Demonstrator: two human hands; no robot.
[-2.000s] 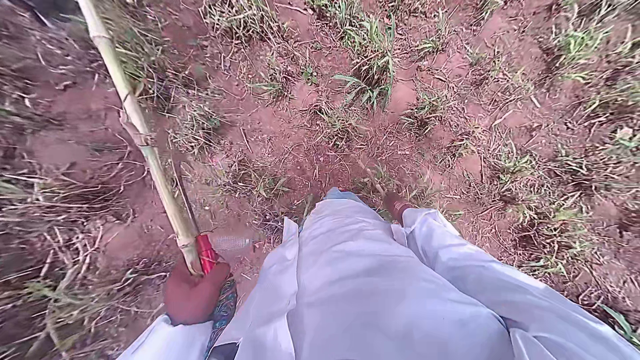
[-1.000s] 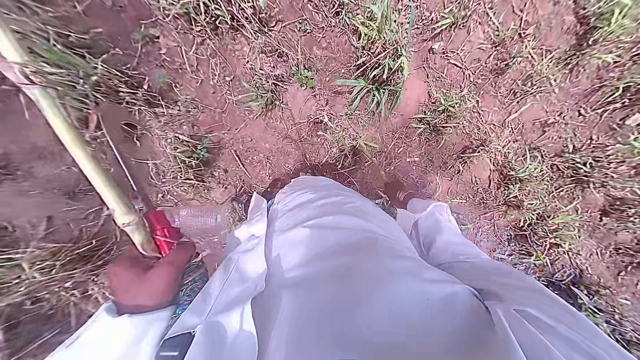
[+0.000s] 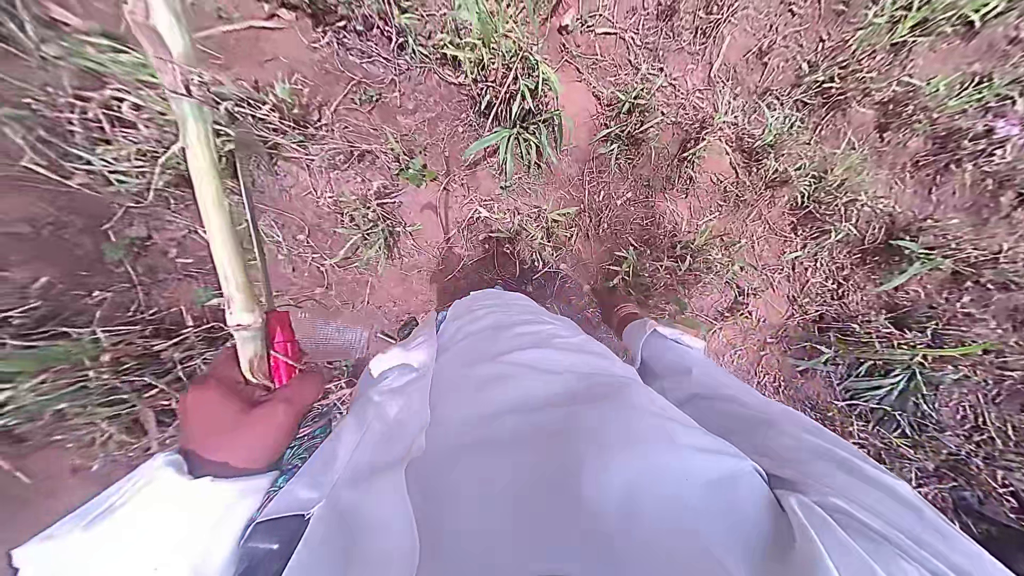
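At the lower left, my left hand (image 3: 244,412) grips the end of a pale plant stalk (image 3: 210,192) together with the red handle (image 3: 282,348) of a bladed tool. The tool's thin dark metal blade (image 3: 254,224) runs up close beside the stalk. A clear ribbed plastic container, perhaps a bottle (image 3: 332,338), shows just right of the red handle. My right hand (image 3: 618,310) hangs past the cuff of the white sleeve right of centre; it is dark and blurred, and its fingers cannot be made out. A white garment (image 3: 544,448) covers my body between the hands.
Reddish bare soil (image 3: 428,208) with dry straw and roots lies ahead. A green grass tuft (image 3: 516,132) grows near the top centre, and another leafy tuft (image 3: 900,384) stands at the right. Dry grass (image 3: 80,376) lies in a heap at the left edge.
The stalk's upper end has swung rightward since one second ago, still held with the red-handled tool in my left hand. The view has moved over the ground.
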